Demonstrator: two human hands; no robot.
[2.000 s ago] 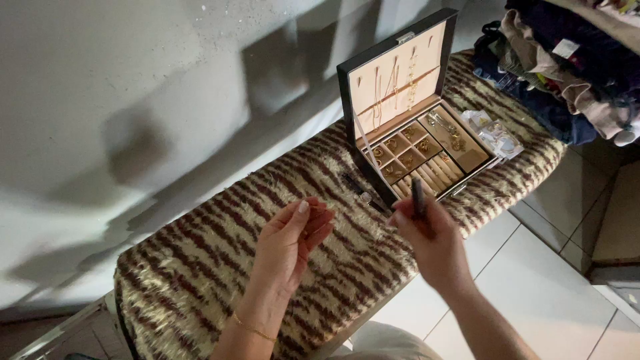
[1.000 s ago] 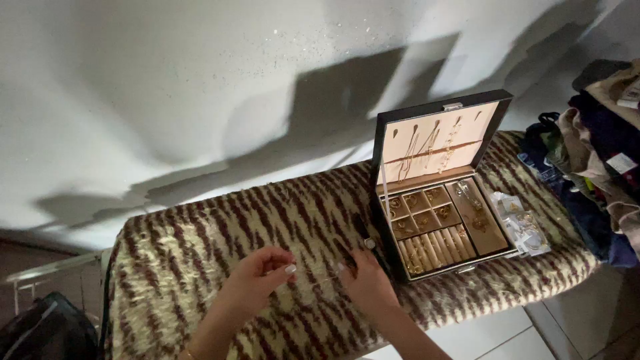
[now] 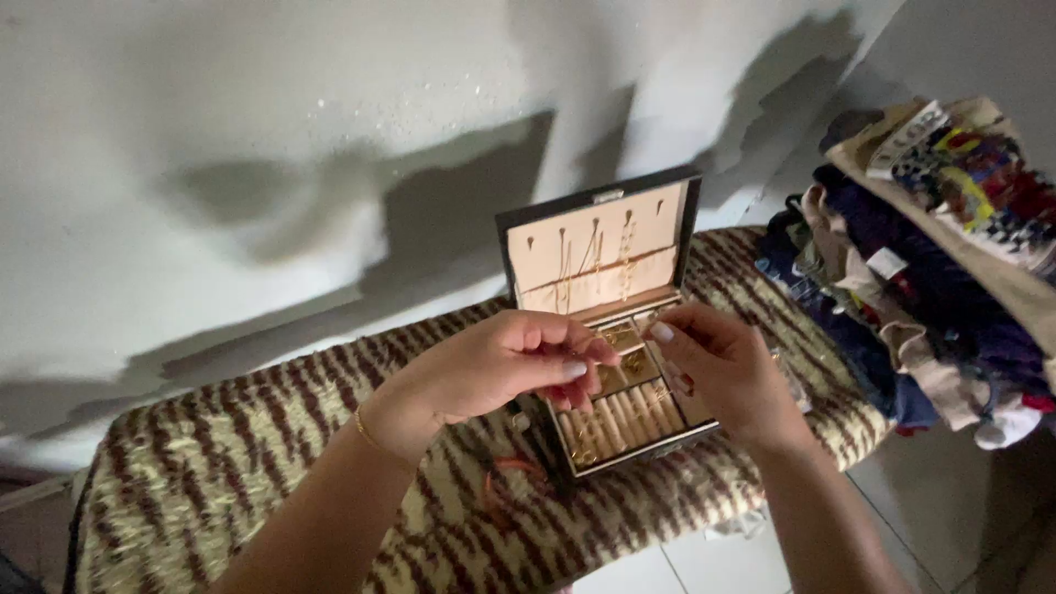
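Note:
An open jewelry box [image 3: 598, 198] with a dark shell and pale lining stands on a striped plush cover. Necklaces [image 3: 627, 256] hang from hooks inside its lid. Gold-coloured pieces lie in its small compartments, and the ring rolls [image 3: 623, 421] hold several more. My left hand [image 3: 528, 363], a thin bracelet on its wrist, hovers over the box's left side with thumb and fingers pinched together. Over the right side, my right hand [image 3: 718, 363] has its thumb against its curled fingers. Whether either hand holds something thin cannot be made out.
The striped plush cover [image 3: 247, 445] spreads over the bench along a grey wall. A reddish, blurred ring-shaped thing [image 3: 511, 487] lies in front of the box, with a small round object [image 3: 520, 421] nearby. Folded clothes [image 3: 907, 272] are piled at the right. Clear plastic [image 3: 792, 384] shows behind my right hand.
Both hands have moved from the cover left of the box to above the box. The dark stick-like thing seen in my right hand two seconds ago no longer shows there. The view has shifted.

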